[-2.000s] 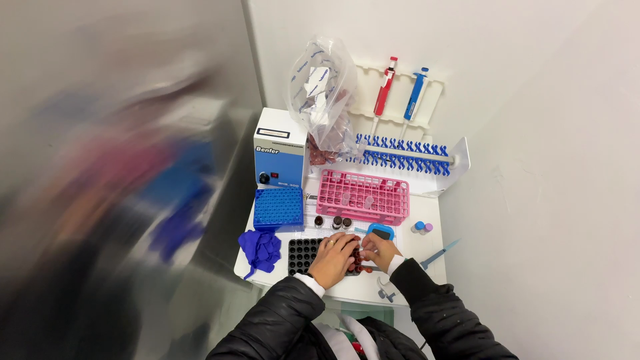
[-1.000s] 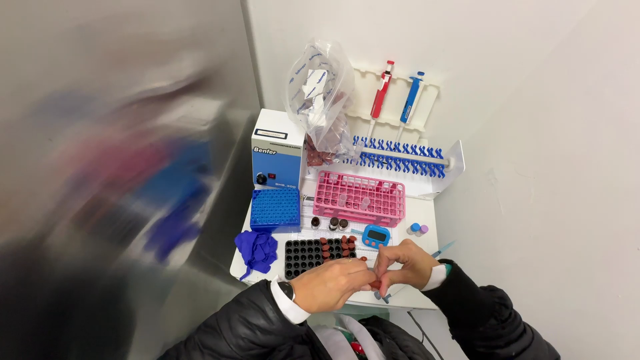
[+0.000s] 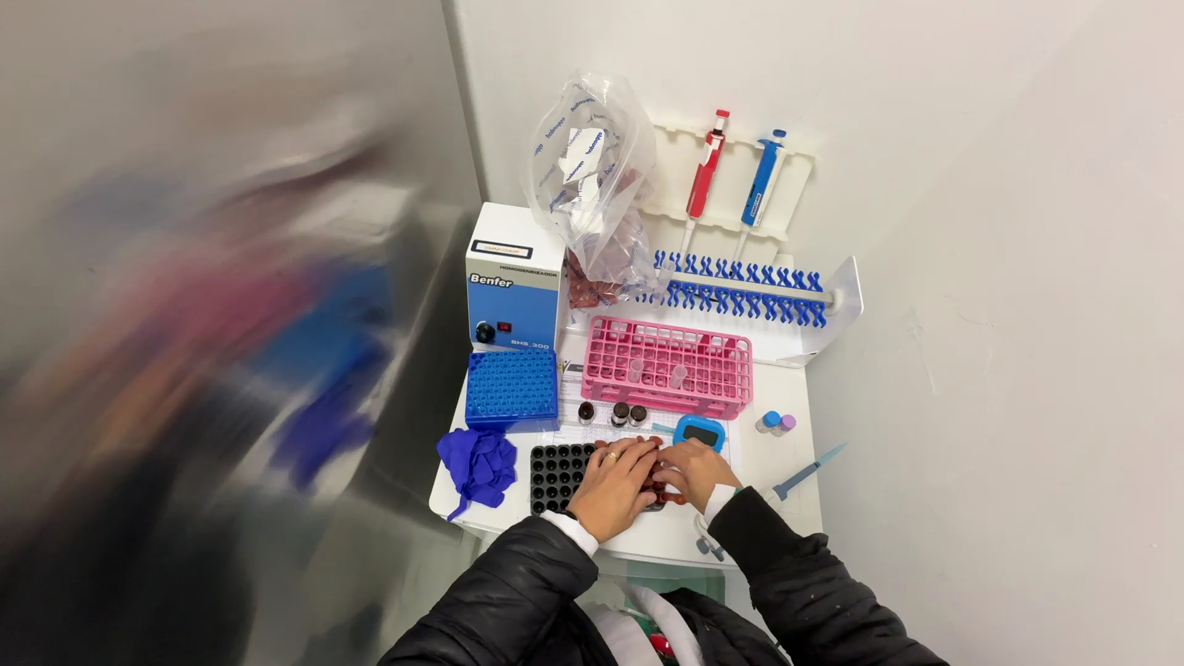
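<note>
A black well rack (image 3: 558, 476) lies near the table's front edge, with reddish-brown caps (image 3: 673, 498) showing at its right part. My left hand (image 3: 610, 486) rests palm down over the rack's middle, fingers spread. At the rack's right end is my right hand (image 3: 694, 470), its fingertips bent down among the caps; whether they hold one is hidden. Small dark vials (image 3: 620, 414) stand behind the rack. A blue digital timer (image 3: 699, 433) lies just behind my right hand. Farther back is a pink tube rack (image 3: 666, 367) with a few clear tubes.
Crumpled blue gloves (image 3: 478, 467), a blue tip box (image 3: 511, 388) and a Benfer homogenizer (image 3: 514, 282) line the left side. A tube rotator (image 3: 749, 289), plastic bag (image 3: 597, 176) and red (image 3: 706, 166) and blue (image 3: 762, 180) pipettes stand behind. A pipette (image 3: 803, 474) and two small vials (image 3: 775, 423) lie right.
Both hands were together in front of the rack's right end one second ago. Now my left hand is over the rack and my right hand is at its right end.
</note>
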